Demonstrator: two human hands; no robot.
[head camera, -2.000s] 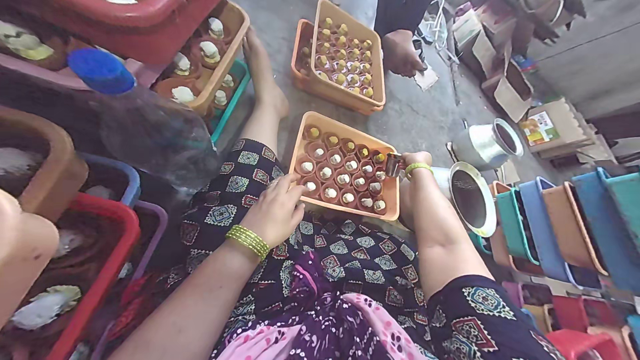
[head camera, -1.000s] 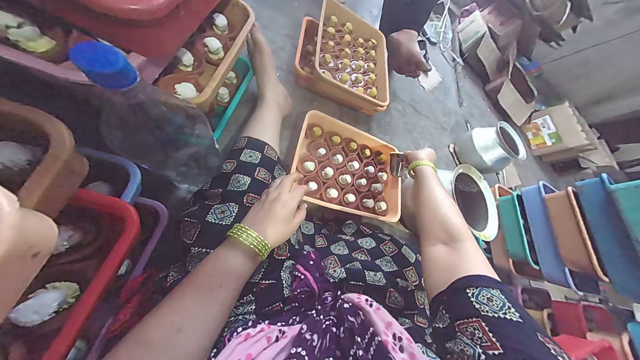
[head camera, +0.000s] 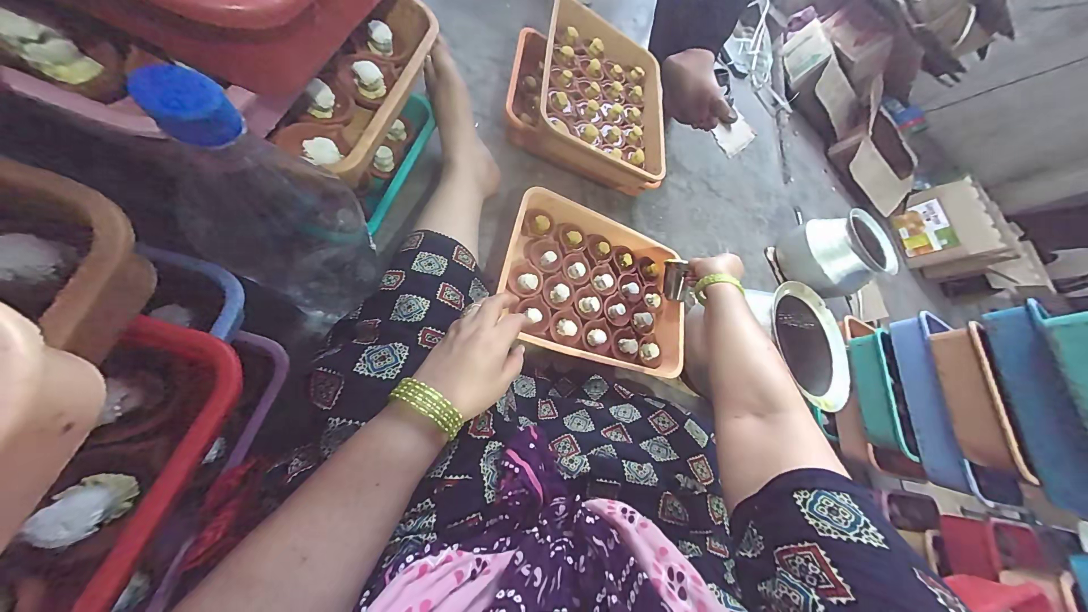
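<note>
An orange plastic tray (head camera: 520, 255) lies tilted at my lap, holding rows of small brown clay cups with pale or yellow tufts standing in them. My left hand (head camera: 476, 353) is at its near left corner, fingers over the rim beside a white tuft, thumb outside. Beyond the tray's right edge, my right hand (head camera: 714, 270) holds a small metal cup (head camera: 676, 280) against the rim. What the metal cup contains cannot be seen. Two metal pots, one upper (head camera: 820, 255) and one lower (head camera: 829, 340), stand by my right forearm.
Two stacked orange trays (head camera: 650, 110) with yellow-tufted cups lie ahead, beside another person's hand (head camera: 699, 89). A blue-capped plastic bottle (head camera: 272, 212) and a red tray (head camera: 225, 382) are at left. Blue (head camera: 935, 408) and other coloured trays line the right side, below cardboard boxes (head camera: 943, 225).
</note>
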